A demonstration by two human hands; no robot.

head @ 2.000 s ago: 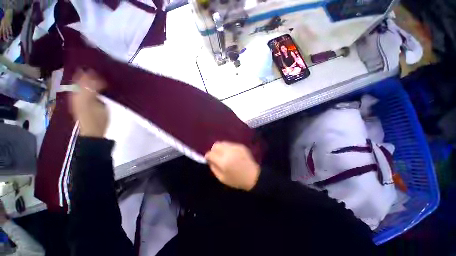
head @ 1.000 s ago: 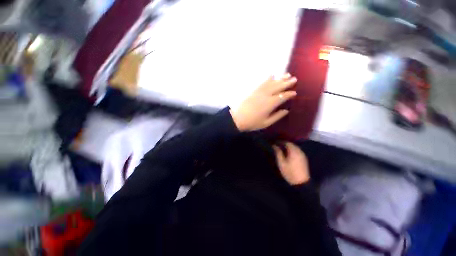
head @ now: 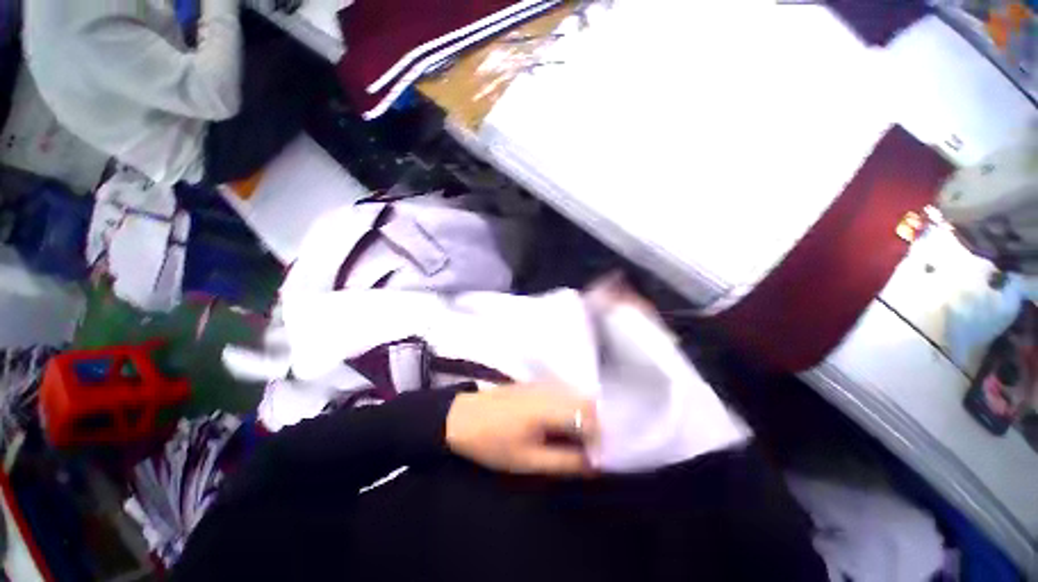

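Observation:
My left hand (head: 518,427), with a ring, has its fingers curled on a white panel (head: 660,392) over my lap. A blurred skin-toned part of my right hand (head: 620,296) shows at the panel's upper edge; the cloth hides the rest, so its grip cannot be told. Maroon strips (head: 393,362) cross the white cloth. A maroon panel (head: 837,256) lies on the machine table, one end by the lit needle area (head: 911,225), the other hanging over the front edge, with no hand on it.
The white table (head: 637,148) spans the upper right. A striped maroon piece (head: 421,40) lies over brown card (head: 461,97). The smartphone (head: 1004,381) is at the right edge. A red plastic object (head: 108,392) is lower left. A person in a pale top (head: 137,85) is upper left. White cloth (head: 871,529) is lower right.
The view has swung left. My hands have left the maroon panel, which stays at the machine. My left hand is now on the white panel, which is raised over my lap.

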